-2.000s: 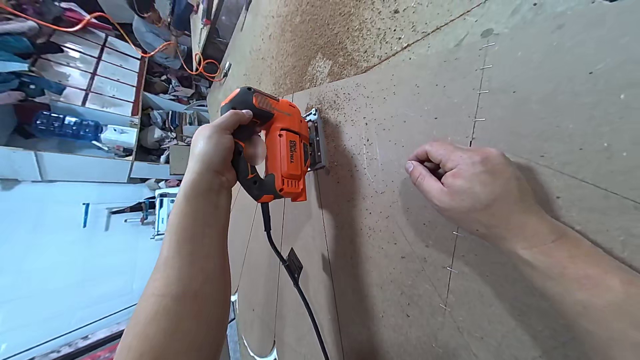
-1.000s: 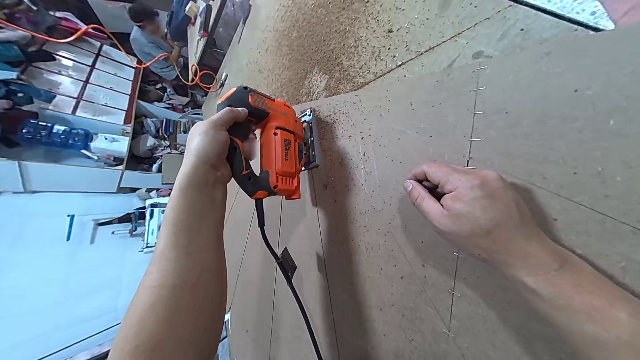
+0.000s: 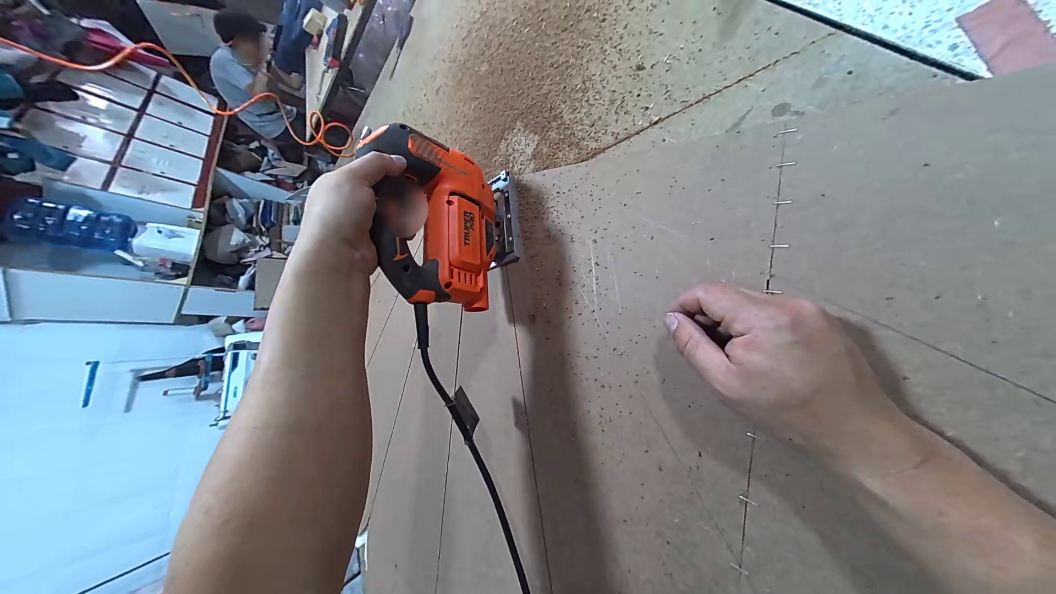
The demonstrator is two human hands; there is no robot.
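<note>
My left hand (image 3: 351,198) grips the rear handle of an orange and black Truper jigsaw (image 3: 466,227), its thumb on top. The metal base plate (image 3: 506,219) of the saw sits at the edge of a brown fibreboard sheet (image 3: 643,462), over a drawn line; the blade is hidden. From the saw a black power cord (image 3: 487,478) runs down over the sheet. My right hand (image 3: 767,363) rests on the sheet with curled fingers and nothing visible in them, beside a seam crossed by several metal staples (image 3: 781,202).
Sawdust (image 3: 544,66) covers the surface beyond the sheet's curved edge. Another person (image 3: 252,78) is at upper left, near an orange extension cord (image 3: 186,78). Further left are cluttered shelves and a blue water bottle (image 3: 70,224). Speckled flooring (image 3: 916,29) shows at upper right.
</note>
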